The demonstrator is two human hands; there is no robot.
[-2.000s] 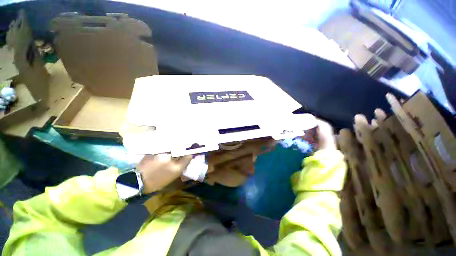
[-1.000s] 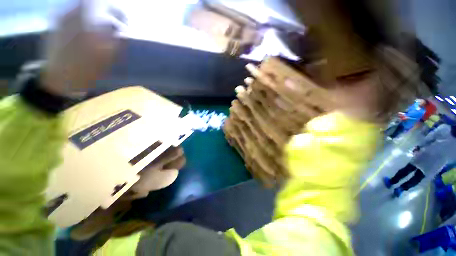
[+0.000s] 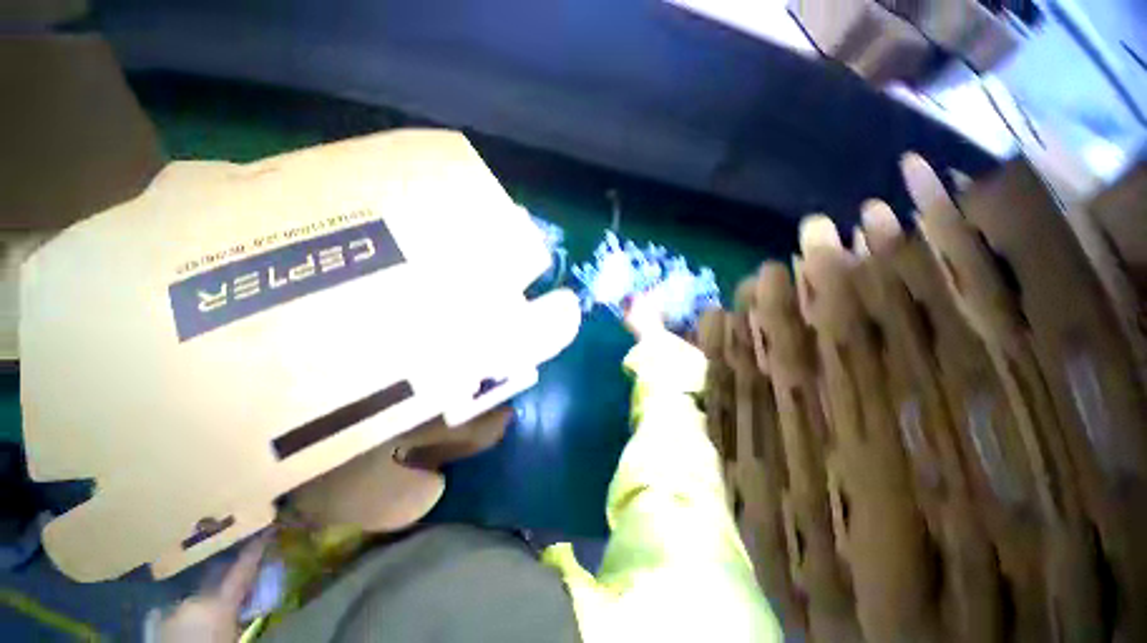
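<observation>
A brown carton (image 3: 377, 295) lies in front of me, its pale lid tilted, with a black "CEPTER" rectangle and a long dark slot. My right hand (image 3: 645, 317) is small and reaches the near edge of a loose pile of clear-white plastic strips (image 3: 673, 286); its fingertips are hidden in the blur. My left hand (image 3: 208, 613) is cut off by the bottom edge, below the carton's near side. A pale strip-like thing (image 3: 265, 590) shows beside its fingers; whether it is held is unclear.
Stacked brown cartons (image 3: 868, 440) with rounded tabs stand close on the right, some showing pale handles. A dark raised edge (image 3: 604, 119) runs behind the green bench (image 3: 541, 459). Brown cardboard (image 3: 76, 138) is at far left.
My view has swung right, then back. My right hand has moved from the carton stack to the strip pile. My left hand has dropped from the raised position to below the carton.
</observation>
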